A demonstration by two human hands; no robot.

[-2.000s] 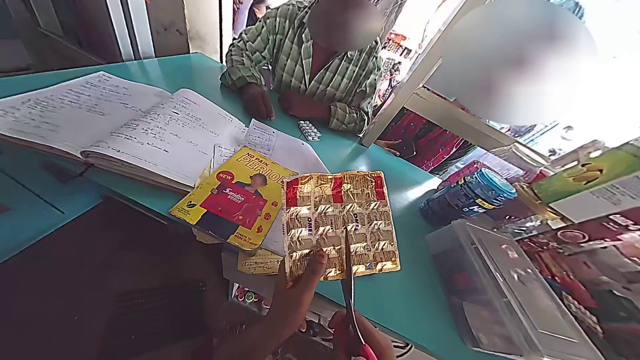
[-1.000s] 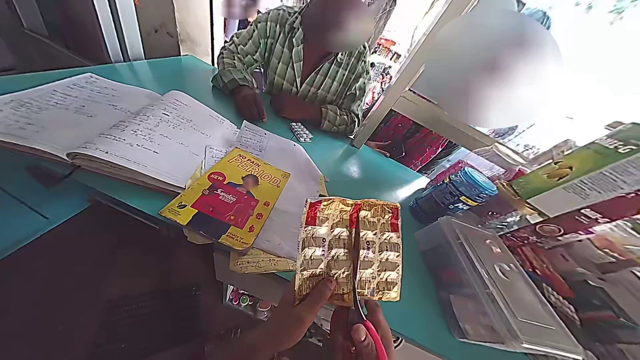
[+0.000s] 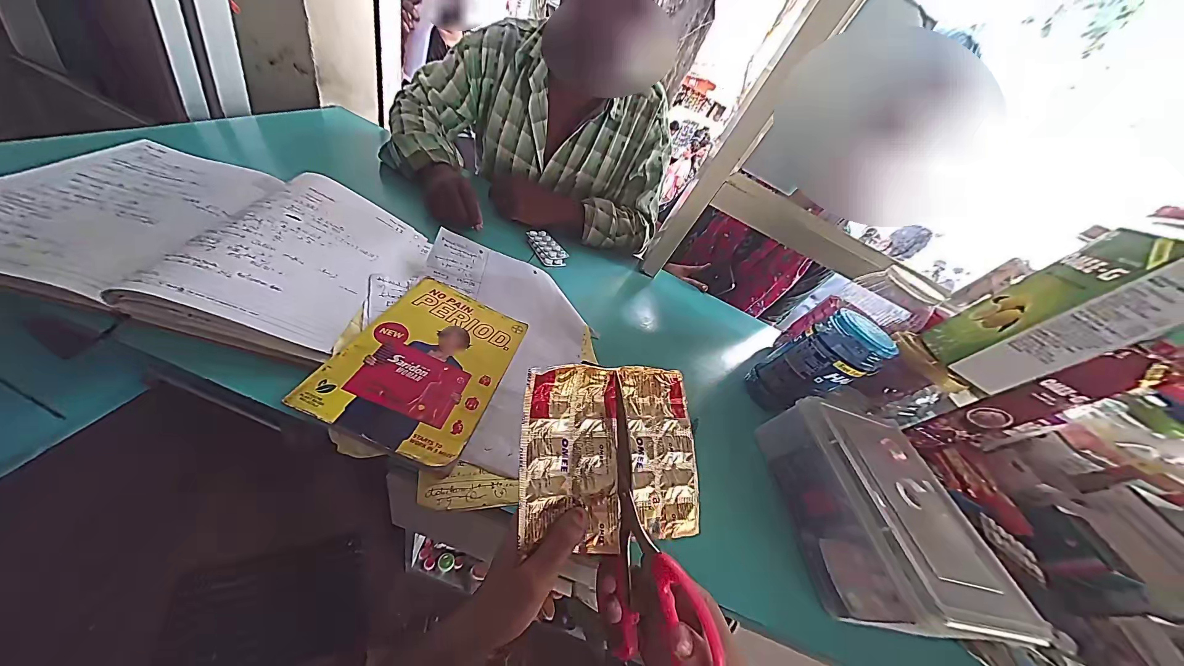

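A gold and red foil blister strip of tablets is gripped at its lower left edge by my left hand, the thumb on its face. My right hand holds scissors with red handles. Their blades run up the middle of the strip, where a slit divides much of it into left and right parts; whether the parts still join is unclear. Left of the strip, a yellow printed booklet or card lies on white paper. An open handwritten notebook lies at the left.
Across the teal counter sits a person in a green checked shirt, forearms on it near a silver blister strip. At right stand a blue-lidded jar, a clear plastic box and stacked cartons. Another person is beyond the frame.
The scissors have moved from the face of the strip into a long slit through it. The strip, whole-looking two seconds ago, is now parted along its middle. My left hand keeps its hold.
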